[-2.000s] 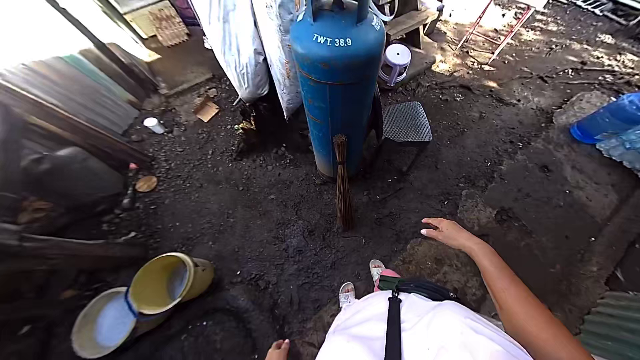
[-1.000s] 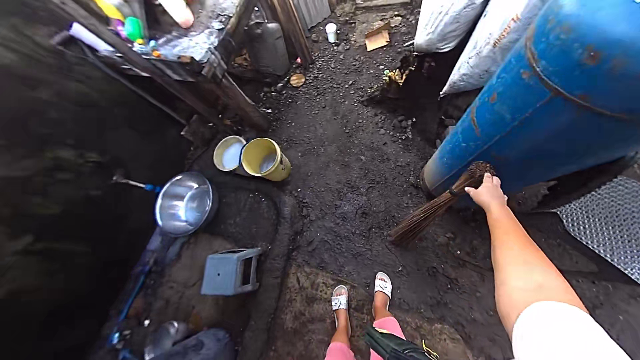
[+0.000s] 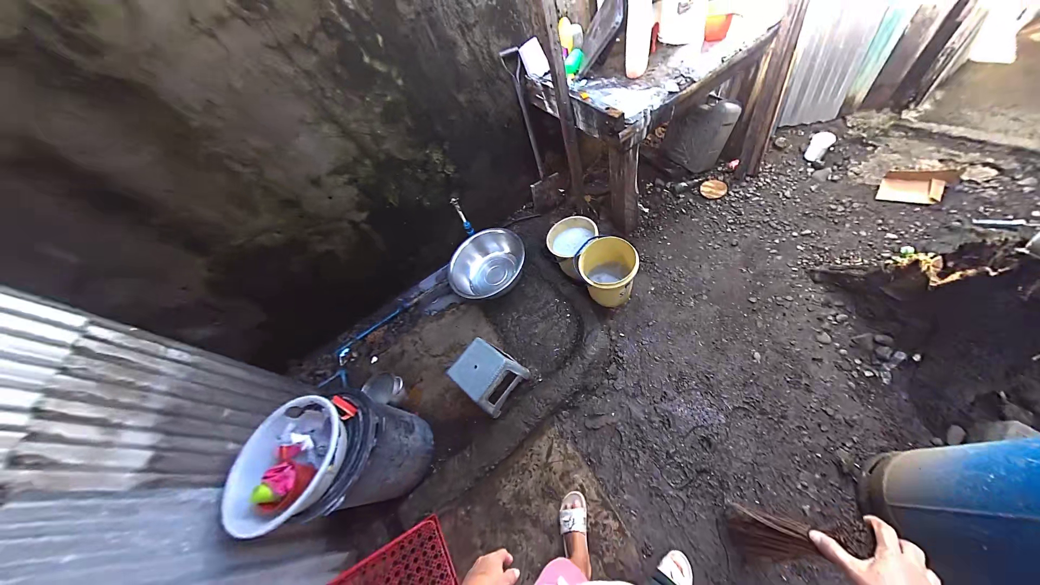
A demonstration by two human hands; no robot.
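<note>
At the lower right, my right hand (image 3: 881, 556) is around the upper part of a stick broom (image 3: 772, 532), whose bristles point left over the dirt. The blue gas cylinder (image 3: 967, 504) lies just beyond that hand. My left hand (image 3: 491, 569) shows at the bottom edge with nothing visible in it, near a red plastic crate (image 3: 406, 561). My feet in light sandals (image 3: 573, 518) stand between both hands. Ahead, a grey plastic stool (image 3: 481, 374), a metal basin (image 3: 487, 264) and two yellowish buckets (image 3: 609, 290) with cloudy liquid stand on the ground.
A white basin (image 3: 236, 487) with colourful things sits on a dark drum (image 3: 398, 455) beside corrugated metal sheeting (image 3: 122, 439). A wooden table (image 3: 624, 183) stands by the dark wall (image 3: 244, 162). Flattened cardboard (image 3: 910, 188) and a hollow (image 3: 967, 341) are at the right.
Two seconds ago my right hand was empty and the broom leaned against the cylinder; now the hand has the broom, lowered beside it. The view has swung left.
</note>
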